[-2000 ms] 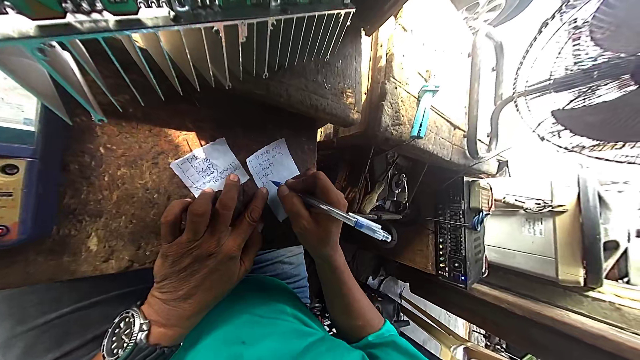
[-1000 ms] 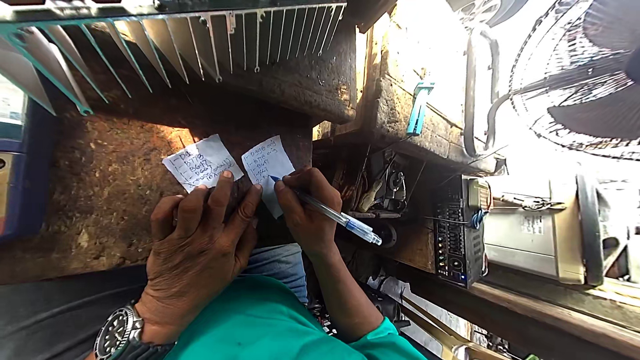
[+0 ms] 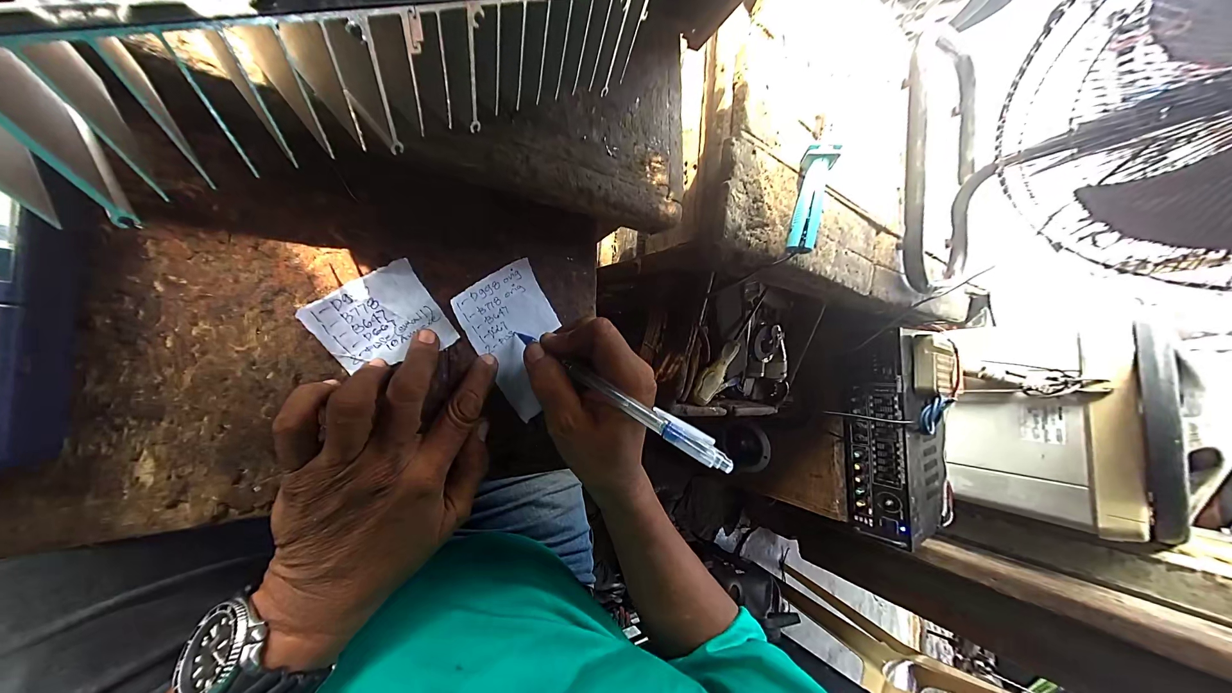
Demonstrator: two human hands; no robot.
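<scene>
Two paper slips with handwriting lie side by side on a worn wooden bench. My left hand (image 3: 385, 472) rests with spread fingers on the lower edge of the left slip (image 3: 375, 313), its thumb at the left edge of the right slip (image 3: 502, 308). Between thumb and fingers, my right hand (image 3: 602, 404) grips a clear-barrelled ballpoint pen (image 3: 664, 423). The pen's blue tip is at the lower written lines of the right slip. A wristwatch (image 3: 219, 645) is on my left wrist.
A finned metal heatsink (image 3: 318, 91) overhangs the bench (image 3: 173, 414) at top left. To the right are a teal-handled tool (image 3: 813, 202), a black audio unit with knobs (image 3: 885, 443), a pale boxy appliance (image 3: 1030, 452) and a fan (image 3: 1136, 135). Hand tools (image 3: 722, 371) sit in a recess.
The written lines on the right slip have increased. The right hand has kept the pen on that slip, and the left hand has stayed at the left slip's lower edge.
</scene>
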